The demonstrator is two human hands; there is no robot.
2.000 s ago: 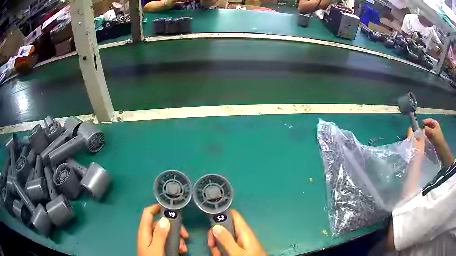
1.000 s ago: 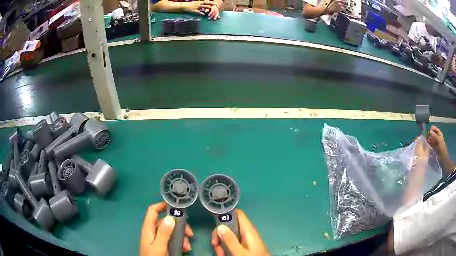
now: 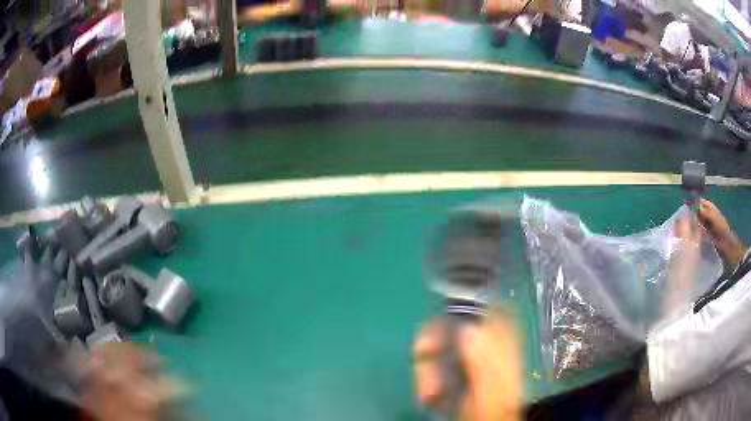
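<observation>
My right hand (image 3: 473,366) grips a grey handheld turbo fan (image 3: 469,255) upright by its handle, right of centre; hand and fan are strongly blurred. My left hand (image 3: 128,382) is a blur at the lower left, by the front of the fan pile (image 3: 123,247). A blurred grey shape (image 3: 25,308) lies over the pile's left part. I cannot tell whether my left hand holds it. The pile is jumbled grey heads and handles.
A clear plastic bag (image 3: 593,288) with silvery contents lies at right. Beside it, a neighbour's hands (image 3: 716,226) hold a grey fan (image 3: 693,177) upright. A pale rail (image 3: 428,181) and metal post (image 3: 152,107) border the dark green conveyor (image 3: 395,140).
My hands have parted. The left moved to the lower left by the pile; the right moved rightwards with a fan. The two fans no longer stand side by side in front of me.
</observation>
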